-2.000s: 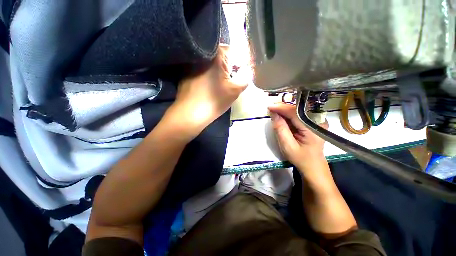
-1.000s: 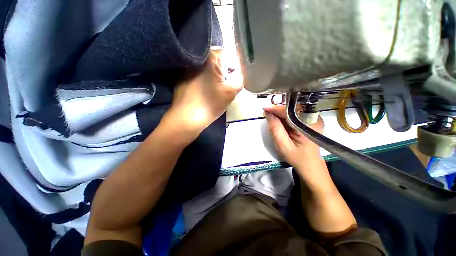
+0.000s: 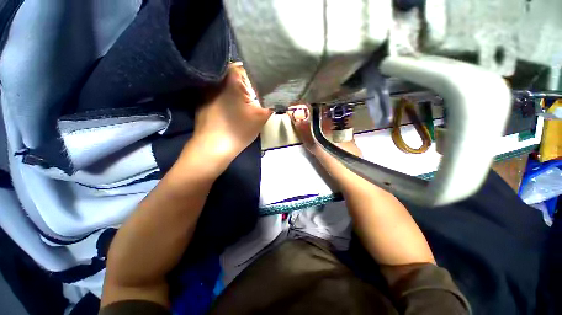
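Note:
The garment panels (image 3: 117, 144), dark cloth with pale grey undersides, lie heaped and partly rolled at the left. My left hand (image 3: 229, 120) is against the dark cloth beside the machine head; its fingers are largely hidden by cloth and glare. My right hand (image 3: 301, 123) reaches in under the sewing machine (image 3: 296, 43), mostly hidden by the head and a curved metal bar, so its grip does not show. The needle is not visible. A plain dark part of the cloth (image 3: 237, 184) hangs over the table edge by my left forearm.
The white table (image 3: 289, 175) has a green measuring strip (image 3: 299, 204) along its front edge. An orange-yellow scissors handle (image 3: 411, 128) is right of the needle area. A large pale curved lever (image 3: 471, 129) stands out in front. Black cloth (image 3: 487, 237) lies right of my lap.
The view has shifted to the right, bringing the pale lever and yellow item into sight. My right hand has moved up and inward under the machine head. My left hand stays by the cloth.

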